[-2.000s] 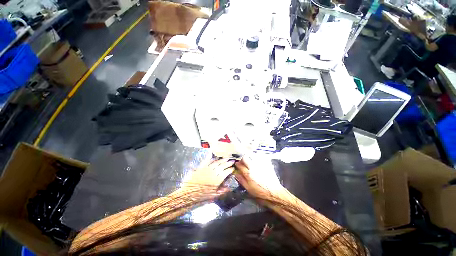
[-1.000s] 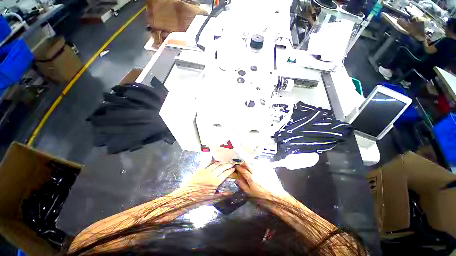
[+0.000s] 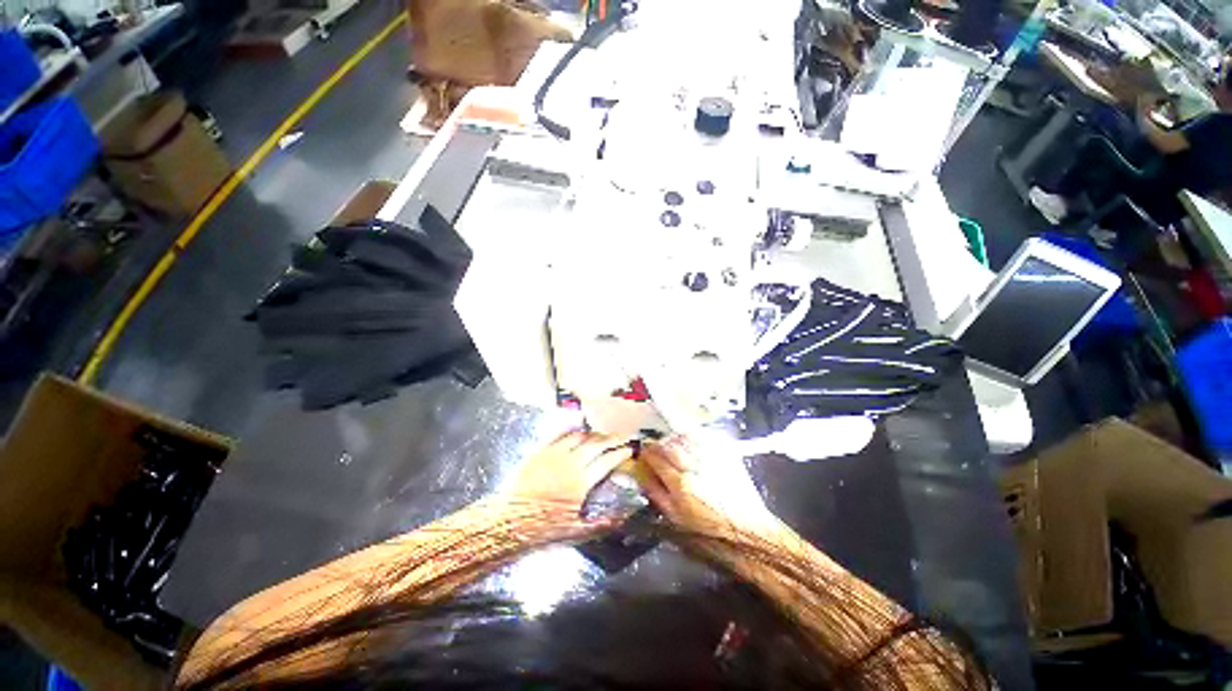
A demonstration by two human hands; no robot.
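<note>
The white sewing machine (image 3: 649,257) stands in the centre, its head overexposed, with a small red mark above my fingers. My left hand (image 3: 565,473) and my right hand (image 3: 672,475) meet at the needle area, fingertips close together on a black fabric strip (image 3: 619,543). The strip shows between and below my hands on the glossy table. A small yellow piece (image 3: 626,467) shows at my fingertips. Glare and my fingers hide the needle and the exact grip. A fanned stack of black pieces (image 3: 372,317) lies left of the machine, and white-lined black pieces (image 3: 851,354) lie right of it.
A left cardboard box (image 3: 41,466) and a right cardboard box (image 3: 1061,540) flank the dark table (image 3: 311,493). A control panel (image 3: 1038,311) stands at the right. A white rounded plate (image 3: 817,436) lies right of the needle. A person sits at the far upper right.
The view has shifted slightly, so the machine sits a little further right. My hands stay together at the needle area; less of the black strip shows below them than at first.
</note>
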